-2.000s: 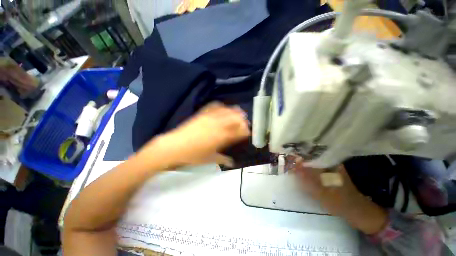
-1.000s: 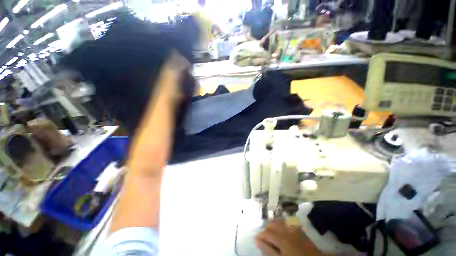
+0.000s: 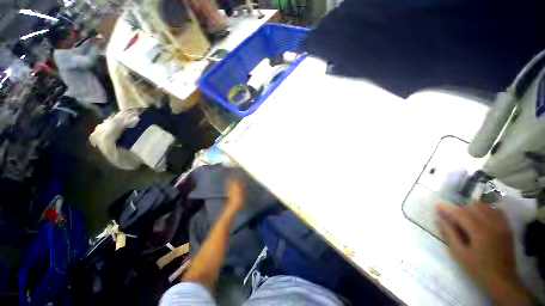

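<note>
My left hand is small and blurred, low beyond the table's left edge, at a dark grey cloth; whether its fingers grip the cloth cannot be told. My right hand is over the machine bed with fingers bent and apart, nothing visible in it, just in front of the presser foot and needle area. The outlined metal plate shows beside its fingertips. The sewing machine head is cut off at the right. A large navy cloth lies across the back of the table.
The white table has a worn front edge. A blue basket with a white cone and yellowish tape roll stands at its back left corner. Dark garments are heaped at lower left. A person is at the far upper left.
The view has swung left and down. My left hand has moved from the raised dark cloth to below the table edge. My right hand remains near the needle.
</note>
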